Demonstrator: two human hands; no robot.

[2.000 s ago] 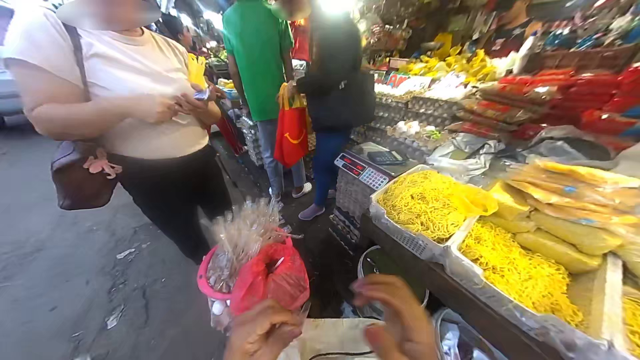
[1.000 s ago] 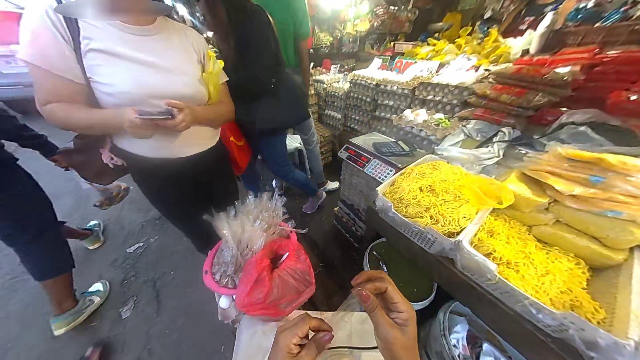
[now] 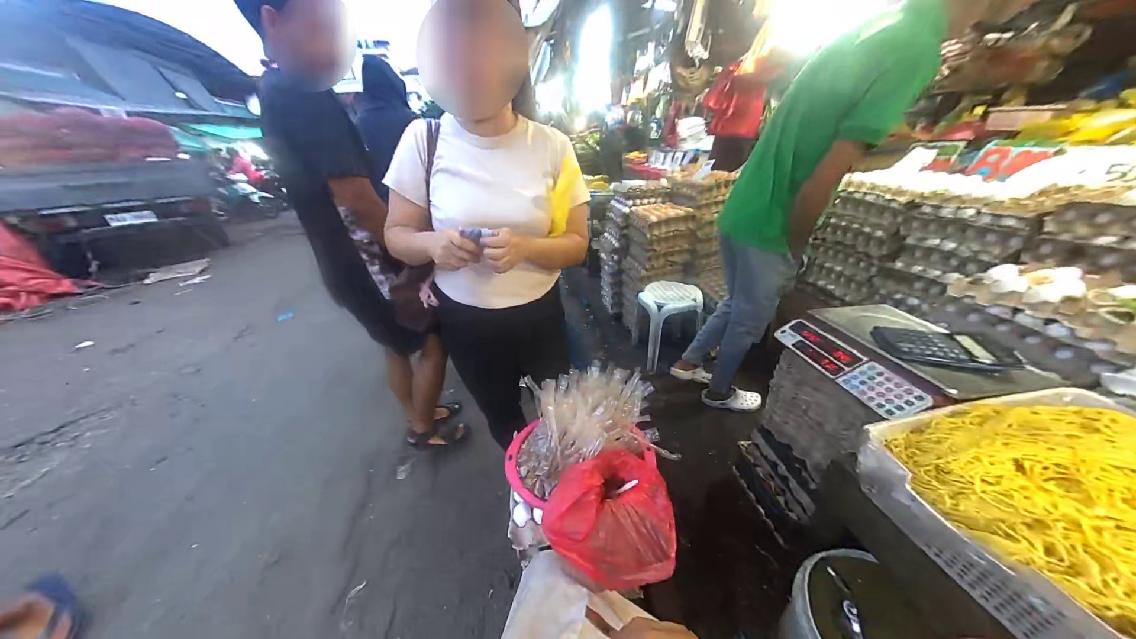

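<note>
At the bottom edge, only part of one hand shows, most likely my right hand (image 3: 646, 627), beside a pale cloth or bag (image 3: 555, 596); its grip is hidden. My left hand is out of view. Just beyond, a tied red plastic bag (image 3: 612, 524) rests against a pink basket (image 3: 517, 461) filled with clear plastic-wrapped sticks or tubes (image 3: 586, 417). White eggs (image 3: 524, 513) show under the basket's rim. To the right, a white plastic crate (image 3: 958, 559) holds yellow noodles (image 3: 1029, 479). Behind it, a digital scale (image 3: 852, 359) carries a black calculator (image 3: 945, 346).
A person in a white shirt (image 3: 497, 204) stands just past the basket, holding something small. A person in green (image 3: 825, 133) leans over stacked egg trays (image 3: 941, 231). A white stool (image 3: 670, 297) and a metal bucket (image 3: 803, 595) stand nearby. Another person in dark clothes (image 3: 311, 177) is at left.
The view has swung left. My hands, both raised in front a second ago, have dropped mostly out of sight. The person in green now bends toward the egg trays.
</note>
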